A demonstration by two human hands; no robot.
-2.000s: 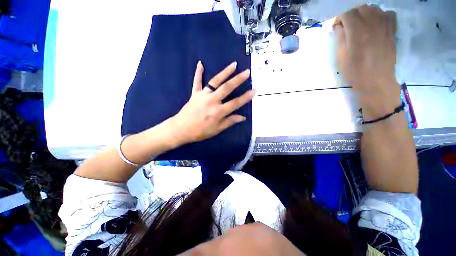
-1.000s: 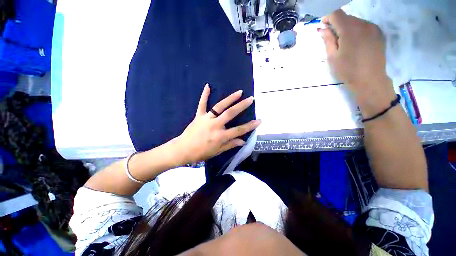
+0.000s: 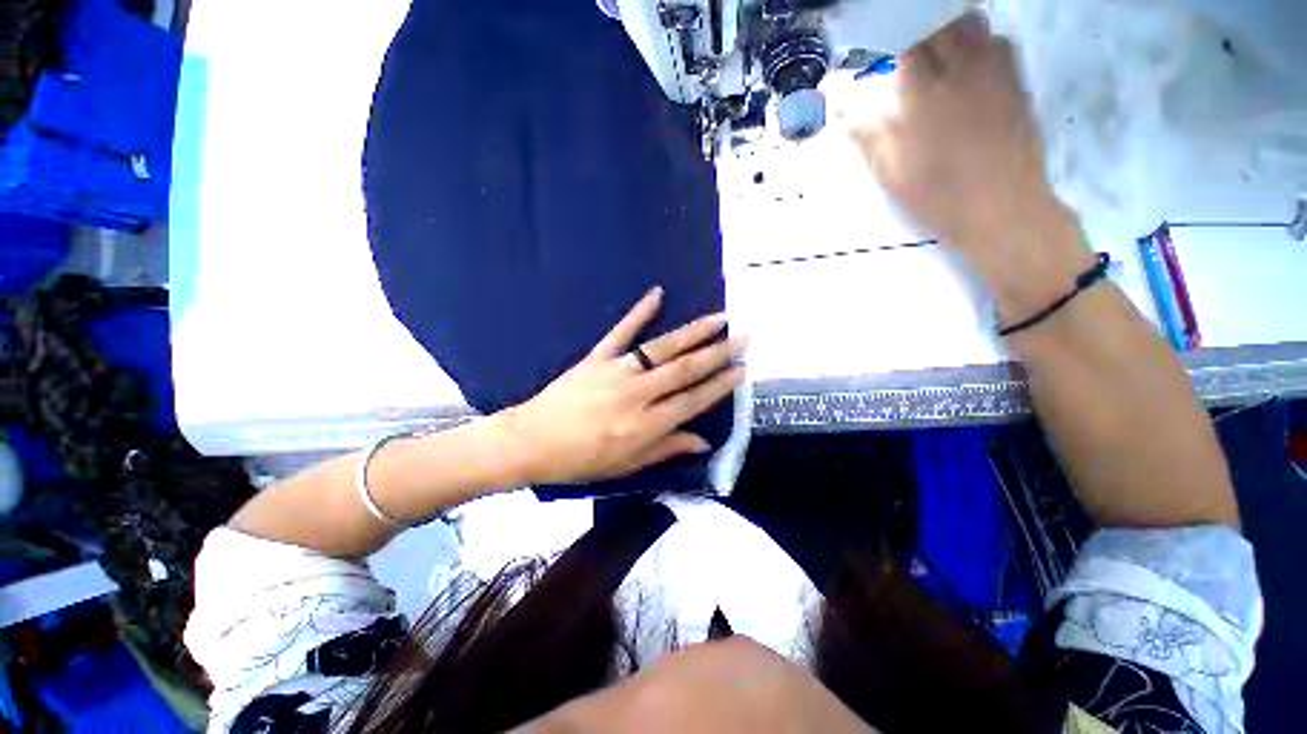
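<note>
A navy panel [image 3: 530, 187] lies flat on the table, its straight right edge running under the presser foot and needle [image 3: 710, 126]. A thin white panel [image 3: 734, 430] shows as a pale rim at its lower right edge. My left hand [image 3: 616, 409] lies flat on the navy panel near the front edge, fingers spread, holding nothing. My right hand [image 3: 953, 136] is right of the round attachment [image 3: 797, 93], slightly blurred, fingers bent. A small blue-tipped part [image 3: 874, 66] shows beside it. What its fingertips touch cannot be told.
The white table [image 3: 287, 215] has a measuring tape strip [image 3: 889, 404] along its front edge. Pen-like tools [image 3: 1171, 290], red-pink and blue, lie right of my right wrist. Blue bins [image 3: 86, 115] and dark camouflage-like garments [image 3: 86, 373] are at the left.
The navy panel has fed away from me under the machine, its upper part leaving the picture. My left hand has moved slightly nearer the front edge. My right hand has moved left, towards the attachment.
</note>
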